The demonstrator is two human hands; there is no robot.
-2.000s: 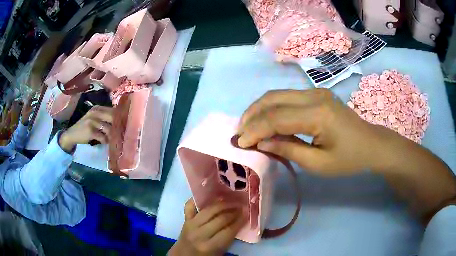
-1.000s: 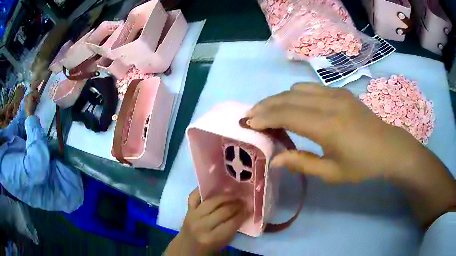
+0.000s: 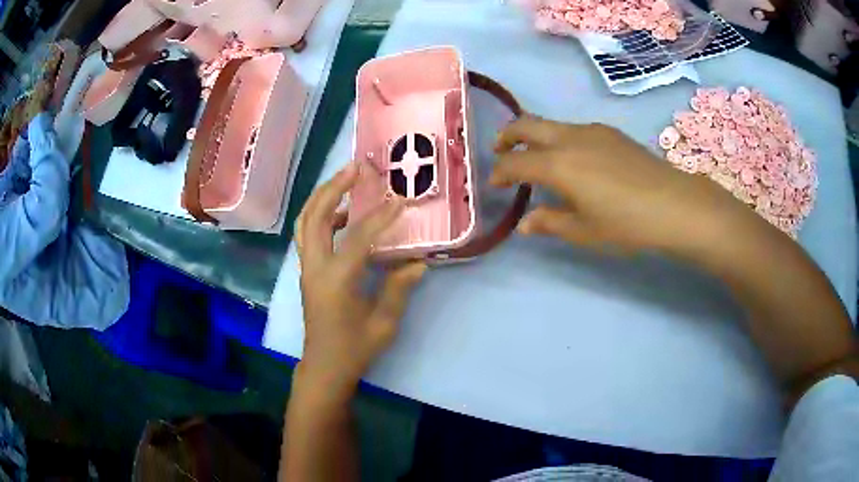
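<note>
A pale pink housing point(image 3: 414, 108) lies open side up on the white sheet in front of me, its round cross-barred opening showing in the floor. A brown strap point(image 3: 517, 200) loops out from its right side. My left hand point(image 3: 348, 273) is at the housing's lower left corner, fingers on its left wall and near edge, thumb over the rim. My right hand point(image 3: 575, 184) is to the right, fingertips bent at the strap; whether they grip it is hard to tell.
A pile of pink discs point(image 3: 744, 155) lies at right. A bag of discs point(image 3: 617, 17) rests at the top on a black-gridded sheet point(image 3: 659, 58). At left are another strapped housing point(image 3: 267, 141), a black bundle point(image 3: 158, 108), stacked housings and a person's light blue sleeve point(image 3: 42, 221).
The housing has turned upright in view and moved up. My left hand has shifted from inside it to its lower left corner. My right hand has left its top wall for the strap side.
</note>
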